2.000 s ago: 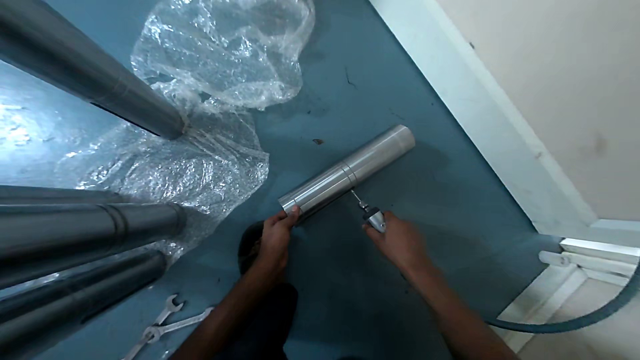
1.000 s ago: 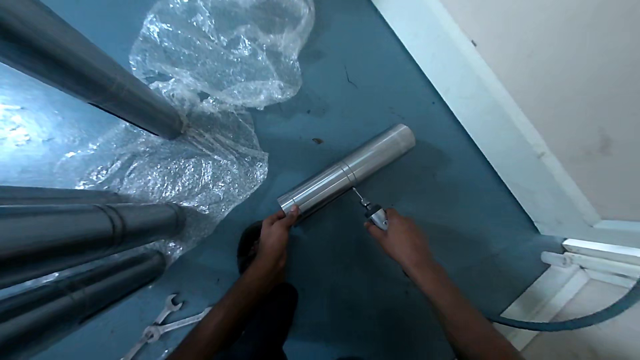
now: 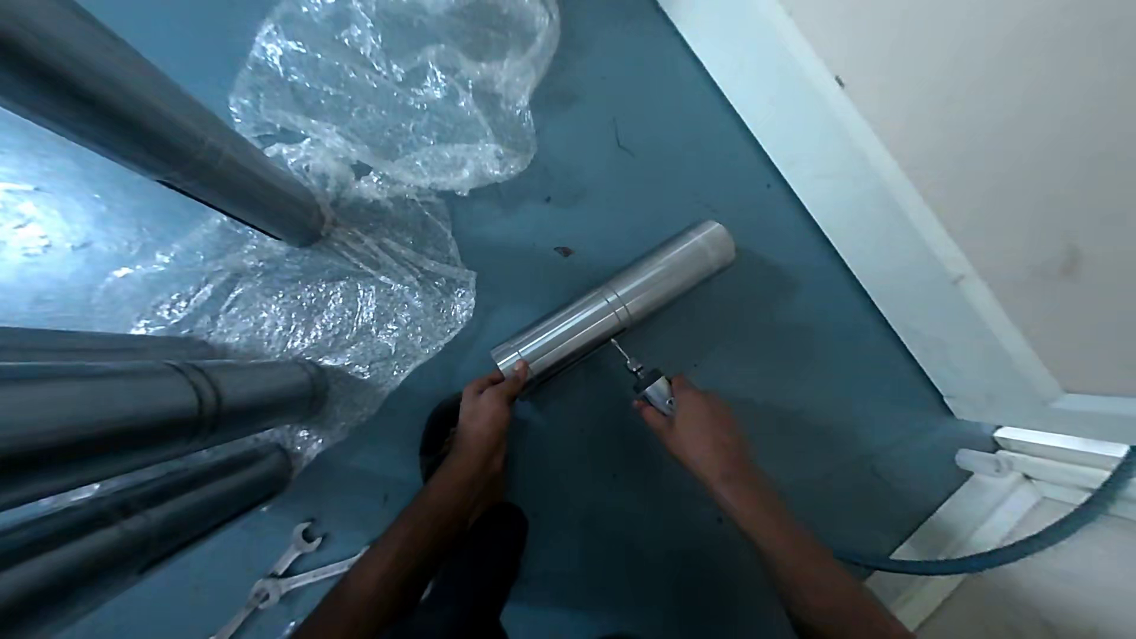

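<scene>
A shiny metal cylinder (image 3: pixel 652 277) with a grooved band around its middle is held at a slant above or on the blue floor. My left hand (image 3: pixel 486 410) grips its lower left end, thumb on top. In my right hand (image 3: pixel 697 424) is a die grinder (image 3: pixel 655 387), probably air-driven, with a thin shank and bit pointing at the cylinder's lower side near the band. Whether the bit touches the metal cannot be told. A shoe shows just beneath my left hand.
Several tall metal cylinders (image 3: pixel 240 191) stand at the left, beside crumpled clear plastic wrap (image 3: pixel 399 98). Combination wrenches (image 3: pixel 288 577) lie at lower left. A hose (image 3: pixel 1003 557) curves at lower right, near white pipes (image 3: pixel 1056 470) and a white skirting (image 3: pixel 799 169) along the wall.
</scene>
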